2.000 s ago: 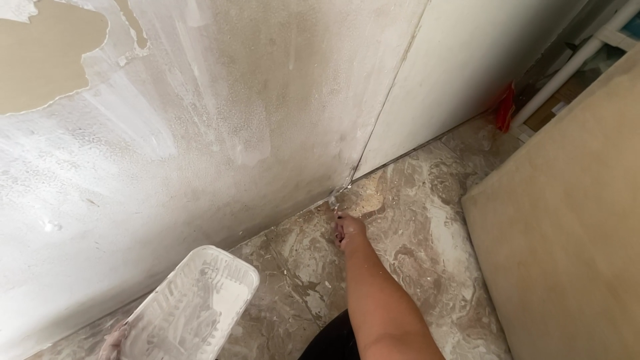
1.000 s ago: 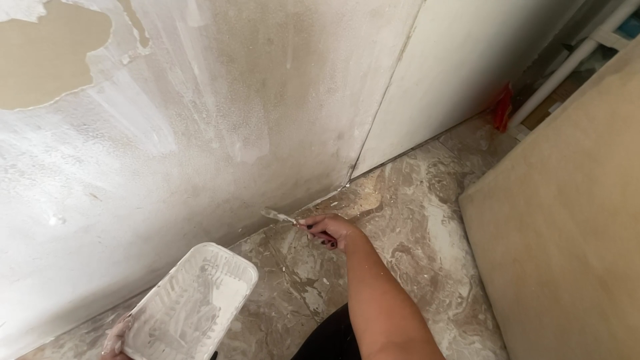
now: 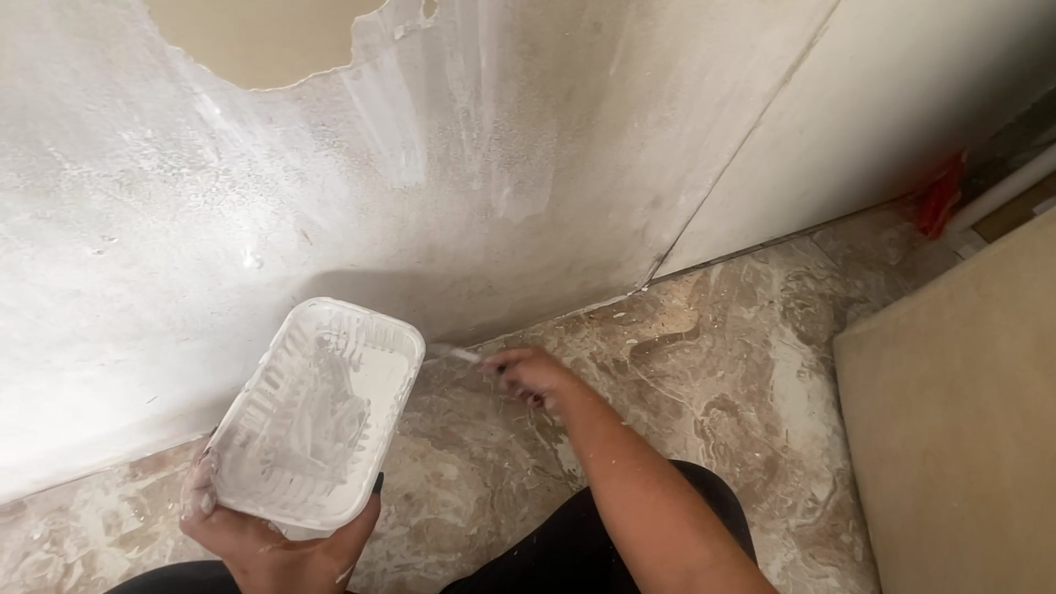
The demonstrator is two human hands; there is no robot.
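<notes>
My left hand (image 3: 276, 549) grips the near end of a white plastic tray (image 3: 318, 412), fingers at its left side and thumb at its right. White paste is smeared over the inside of the tray and lies thicker along its right part. Dried white material marks my left fingers. My right hand (image 3: 532, 379) is closed around the handle of a small putty knife (image 3: 454, 353); its blade is blurred and points left, close to the tray's right rim. Behind both hands rises the wall (image 3: 495, 223), patchy with white coating.
A beige peeled patch (image 3: 264, 41) shows high on the wall. A seam separates the wall from a smooth white panel (image 3: 792, 165). The marbled floor (image 3: 701, 371) meets the wall below. A beige block-like object (image 3: 949, 396) stands at right, near a red item (image 3: 940, 198) and a white pipe (image 3: 1006, 186).
My right hand has moved left with the putty knife, away from the foot of the wall seam, toward the tray. The tray has been raised and moved right, with more of my left hand showing.
</notes>
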